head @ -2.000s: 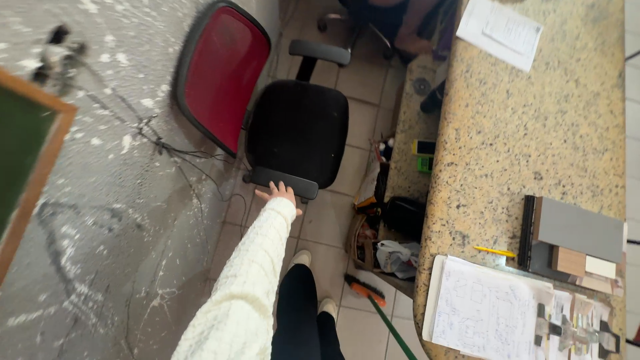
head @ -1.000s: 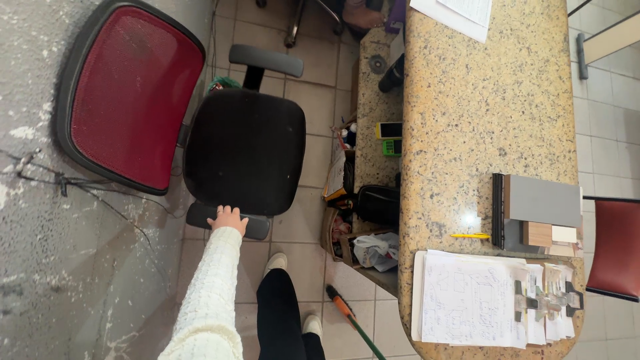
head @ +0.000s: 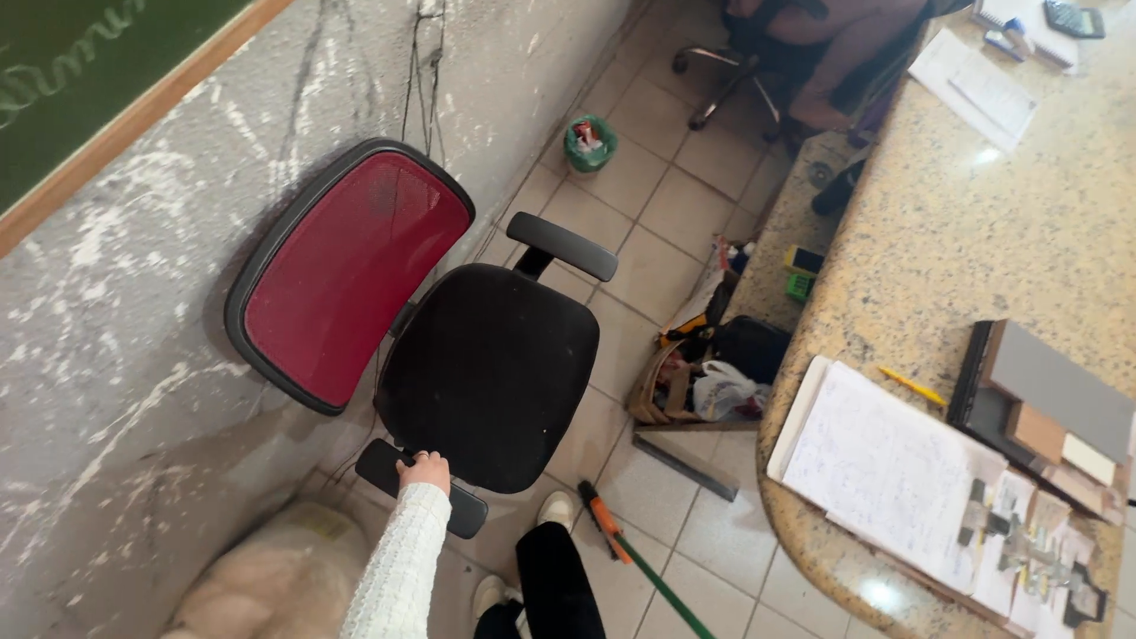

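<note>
My left hand (head: 424, 470), in a white knitted sleeve, rests over the near black armrest (head: 468, 512) of an office chair, its fingers bent over the armrest's edge. The chair has a black seat (head: 488, 377) and a red mesh backrest (head: 355, 275), which stands close to the rough grey wall. The far armrest (head: 563, 246) is untouched. My right hand is out of view.
A granite counter (head: 941, 266) on the right bears clipboards with papers (head: 896, 470) and a yellow pencil (head: 912, 385). A green-handled broom (head: 661, 581), a cardboard box (head: 652, 390) and a green bin (head: 590, 145) are on the tiles. Another person sits beyond.
The view has swung widely, bringing the green bin and chalkboard into sight. My left hand stays on the same armrest throughout. The backrest shows close to the wall in every frame.
</note>
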